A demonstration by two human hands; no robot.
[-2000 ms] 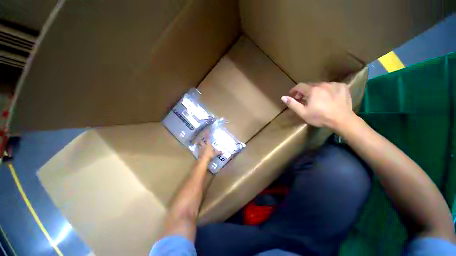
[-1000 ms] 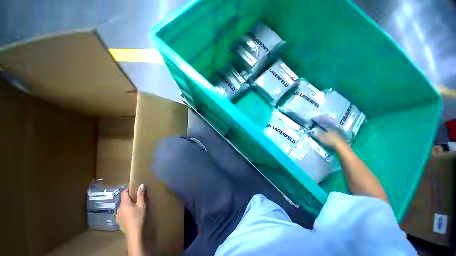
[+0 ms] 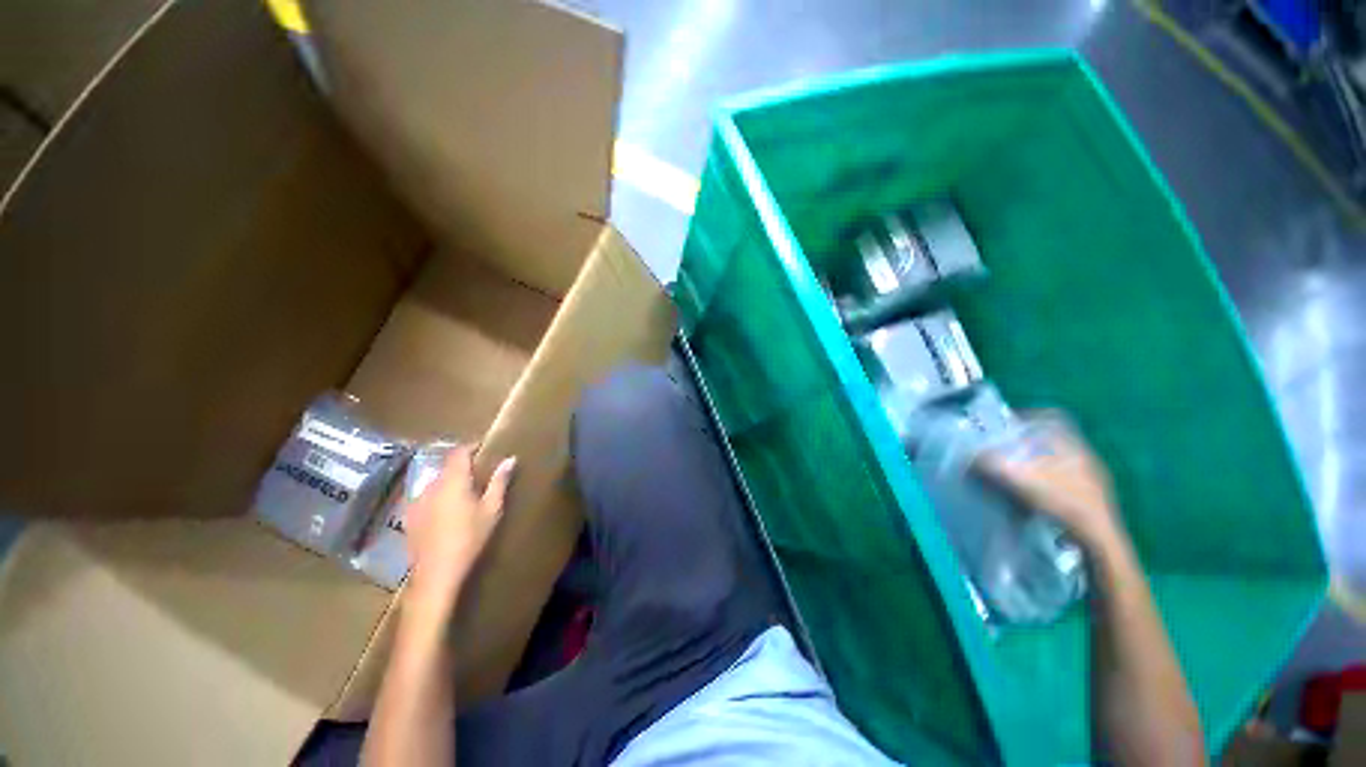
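The open brown carton (image 3: 517,412) stands at the left. Two grey polybagged garment packs lie on its bottom, the farther-left one (image 3: 325,472) in full view and the other (image 3: 387,517) partly behind my left hand. My left hand (image 3: 450,517) grips the carton's near side rim. My right hand (image 3: 1056,480) is inside the green bin (image 3: 1109,360), blurred, with its fingers on a bagged pack (image 3: 959,450) that it seems to grip. More packs (image 3: 921,255) lie farther back in the bin.
A carton flap (image 3: 135,652) folds out at the near left, and another (image 3: 465,120) rises at the back. My knee (image 3: 644,435) is between carton and bin. A yellow floor line (image 3: 655,177) shows behind them. A red thing (image 3: 1333,701) and brown cardboard are at the lower right.
The view has swung right to the bin, then partly back left. My left hand has moved from the packs to the carton rim. My right hand has gone from the rim into the bin.
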